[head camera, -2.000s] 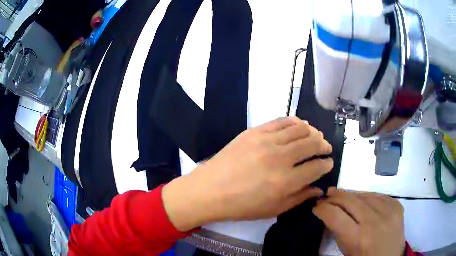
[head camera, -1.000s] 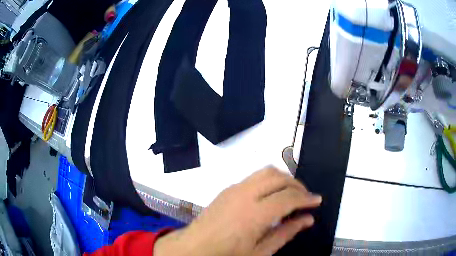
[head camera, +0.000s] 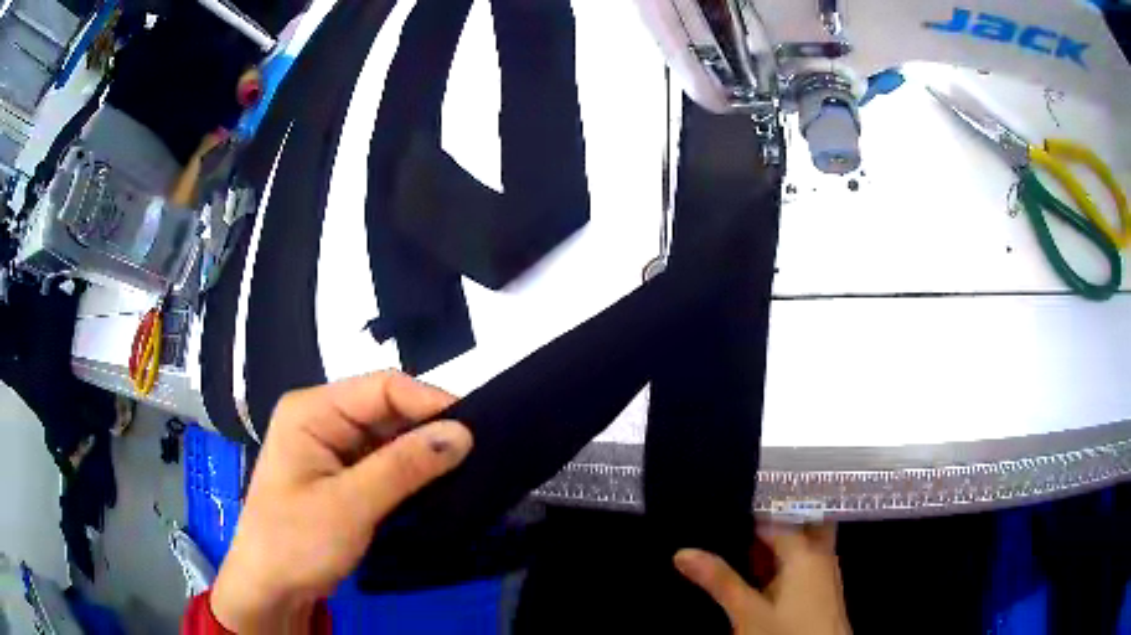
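A long black fabric strip (head camera: 713, 273) runs from under the sewing machine's presser foot (head camera: 769, 134) down over the table's front edge. A second length of black strip crosses it and slants down left. My left hand (head camera: 335, 484) pinches this slanted length between thumb and fingers, above the front edge. My right hand (head camera: 781, 583) holds the hanging strip just below the table edge, thumb on top, and is partly cut off by the bottom of the picture. The strip's lower part is dark and hard to separate.
More black strips (head camera: 292, 248) curve across the table's left side. Scissors with yellow and green handles (head camera: 1067, 211) lie right. Red-yellow scissors (head camera: 146, 351) and a clear container (head camera: 106, 205) are far left. A ruler strip (head camera: 943, 484) follows the front edge. A blue crate (head camera: 416, 610) is below.
My left hand has moved left and now lifts a slanted strip length. My right hand has come back into view below the edge. The view has shifted, showing more table at right.
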